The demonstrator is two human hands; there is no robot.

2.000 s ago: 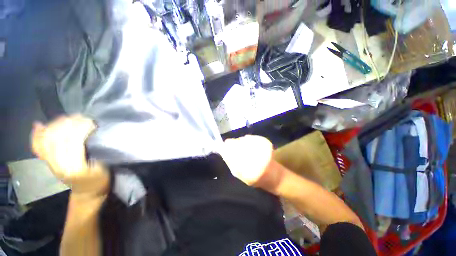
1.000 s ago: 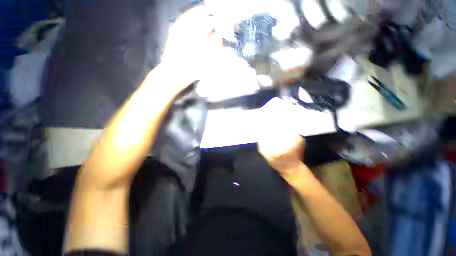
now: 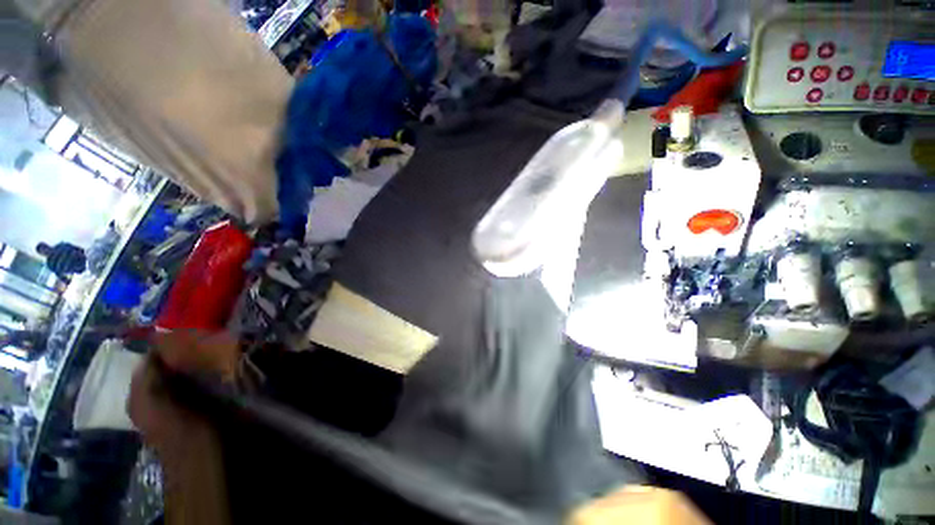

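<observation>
The large dark grey fabric panel (image 3: 502,369) runs from the tabletop beside the machine down towards the lap. Its long edge stretches between my two hands. My left hand (image 3: 179,385), blurred at the lower left, is closed on one end of this edge. My right hand (image 3: 641,508) is cut off by the bottom rim and lies at the panel's other end; its fingers are mostly hidden. The white sewing machine head (image 3: 707,195) stands at the upper right, its needle area (image 3: 682,292) lit. No cloth shows under the needle.
A white oval lamp (image 3: 543,195) hangs over the cloth. A control panel (image 3: 841,77) is at top right. A black strap coil (image 3: 861,415) and thread scraps (image 3: 728,451) lie lower right. Offcuts (image 3: 287,292), a red object (image 3: 205,277) and blue cloth (image 3: 349,113) are left.
The view has swung left and up. My left hand has moved from the machine area to the far left with the fabric edge. The panel is now drawn out between both hands.
</observation>
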